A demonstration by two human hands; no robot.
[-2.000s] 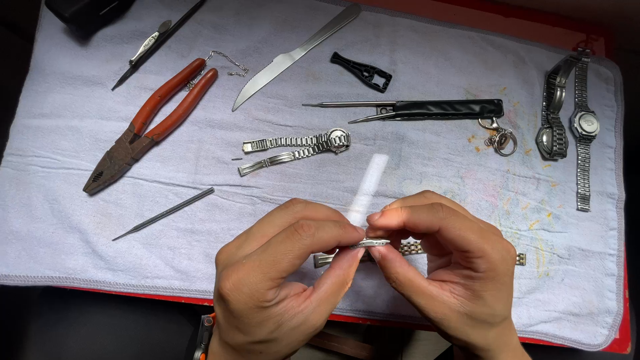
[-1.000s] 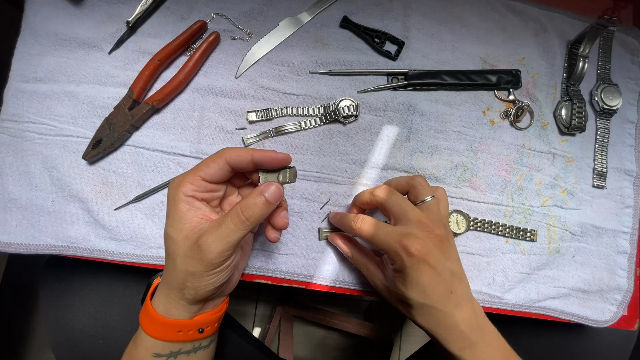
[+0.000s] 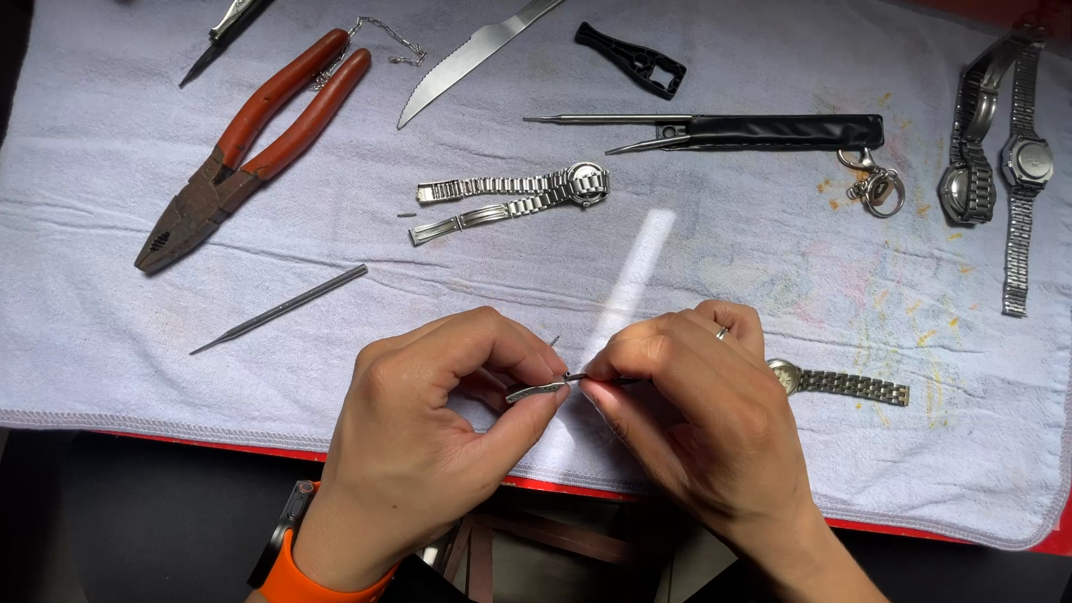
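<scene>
Between thumb and fingers my left hand pinches a small metal clasp piece. My right hand holds the end of a metal watch bracelet, which meets the clasp piece at my fingertips. Beyond my right hand, a wristwatch with a light dial lies with its link bracelet stretched to the right. A thin pin shows just behind my left fingers. Most of the bracelet between the two hands is hidden.
On the white cloth lie pliers with orange handles, a pointed metal tool, a serrated knife, a black plastic tool, a black pouch with metal tools, a silver watch and two more watches.
My left hand has moved right with the clasp piece, which now meets the bracelet end in my right hand. One second ago the hands were apart.
</scene>
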